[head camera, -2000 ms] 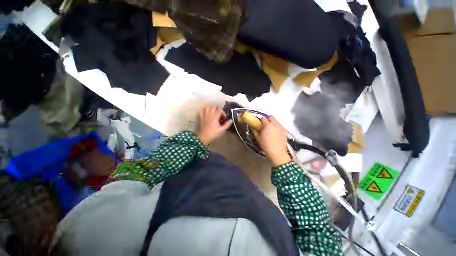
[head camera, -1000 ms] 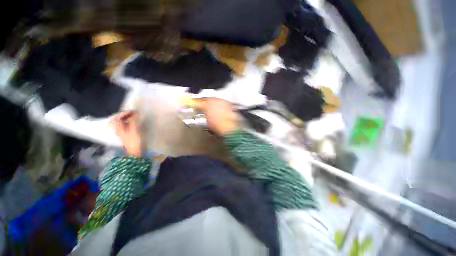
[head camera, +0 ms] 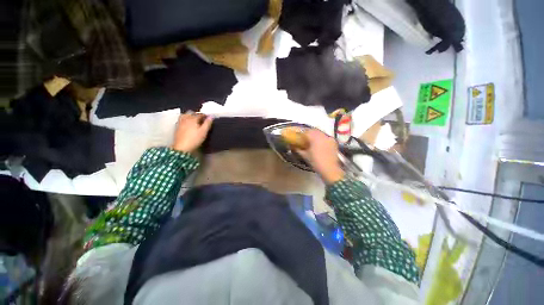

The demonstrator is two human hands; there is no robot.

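Observation:
A black strip [head camera: 237,132] lies flat across the pressing table in front of me. My left hand [head camera: 191,132] is at its left end, with thumb and fingers close together on the strip's edge. My right hand [head camera: 324,156] is closed around the tan handle of the steam iron [head camera: 294,139]. The iron's pointed tip faces left and covers the strip's right part. The strip's right end is hidden under the iron and hand.
Black ragged-edged stacks [head camera: 170,86] lie beyond the strip, another [head camera: 322,77] at upper right. A plaid heap [head camera: 89,44] and a dark padded board [head camera: 194,21] are behind. The iron's hose and cables [head camera: 411,170] run right, past a green warning sticker [head camera: 432,102].
The view has shifted and sharpened. The black strip now lies straight between my hands. My left hand, raised and apart a second ago, is at its left end; the iron is over its right part.

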